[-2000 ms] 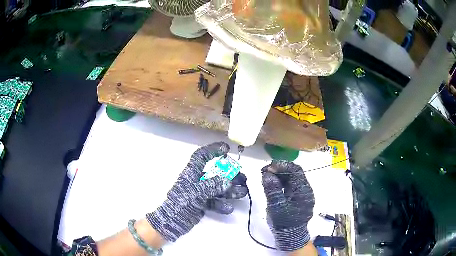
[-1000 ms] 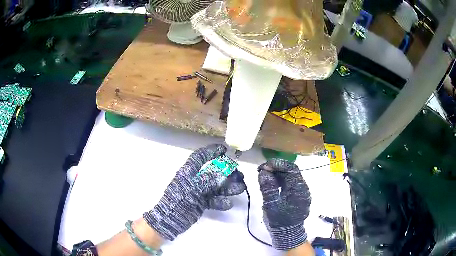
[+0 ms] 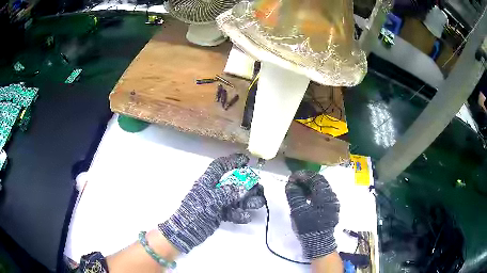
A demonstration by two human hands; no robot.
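Observation:
My left hand (image 3: 213,194), in a mottled grey knit glove, holds a small green-and-white circuit board (image 3: 240,178) between its fingers. The board is tilted just below the dark tip (image 3: 261,161) under the white column (image 3: 277,112); I cannot tell if they touch. A black cable (image 3: 268,232) runs from beside the left fingers down to the right over the white sheet. My right hand (image 3: 313,210), in the same kind of glove, is right of the board with its fingers curled. Thin solder wire was seen at it earlier; now it is too faint to make out.
A wooden stand (image 3: 165,80) on green feet holds small black cylindrical parts (image 3: 222,96) and a yellow item (image 3: 327,125). A plastic-wrapped hood (image 3: 299,37) hangs above. Circuit boards (image 3: 13,109) lie at the left. A fan (image 3: 200,10) is behind; a slanted grey post (image 3: 438,114) stands right.
Since the last frame, the board is slightly lower relative to the dark tip, with more of its face showing. The right hand has shifted slightly away to the right. The camera view has moved a little.

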